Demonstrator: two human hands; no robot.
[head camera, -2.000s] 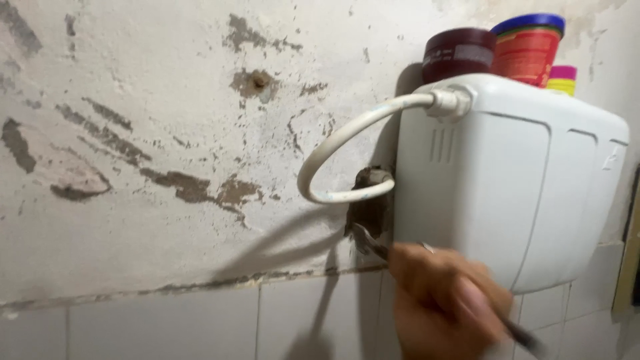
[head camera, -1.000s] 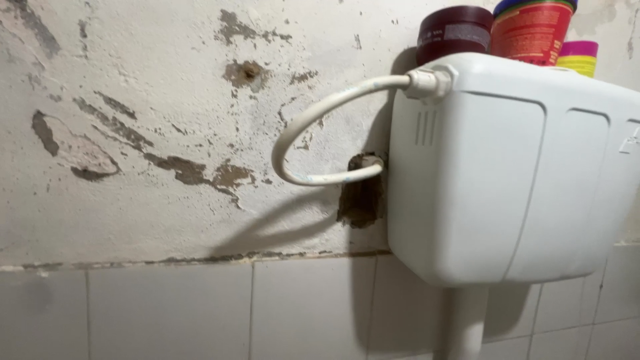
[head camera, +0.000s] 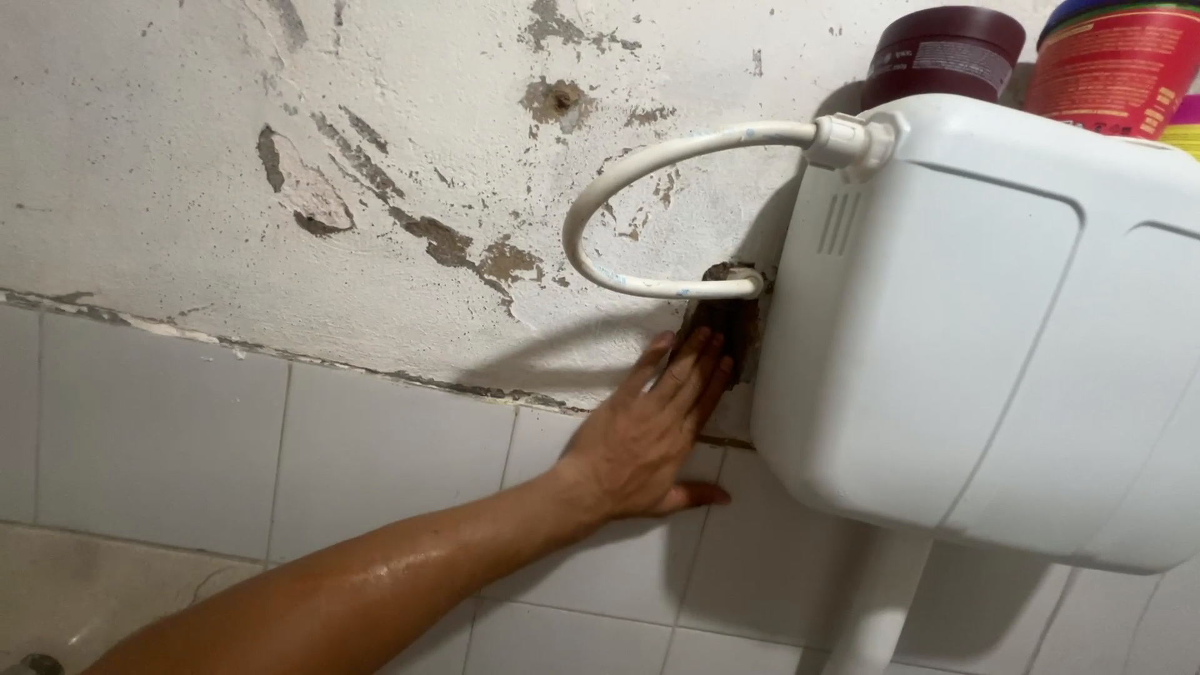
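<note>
My left hand (head camera: 652, 436) reaches in from the lower left, its fingers spread a little and its fingertips at the lower part of a rough hole (head camera: 741, 323) in the wall. No object shows in it. A white flexible hose (head camera: 586, 211) curves from a fitting on the white plastic toilet cistern (head camera: 928, 328) round into the top of the hole, above my fingers. How deep the fingertips sit in the dark hole is hard to see. My right hand is out of view.
A dark red jar (head camera: 942, 56), a red tub (head camera: 1106, 70) and a pink and yellow container stand on the cistern. A white pipe (head camera: 881, 595) runs down below it. Flaking plaster (head camera: 450, 239) meets white tiles (head camera: 394, 431) along a chipped edge.
Two seconds ago a hand held a thin dark tool at the hole; one second ago no hand showed. Now my left hand is at the hole.
</note>
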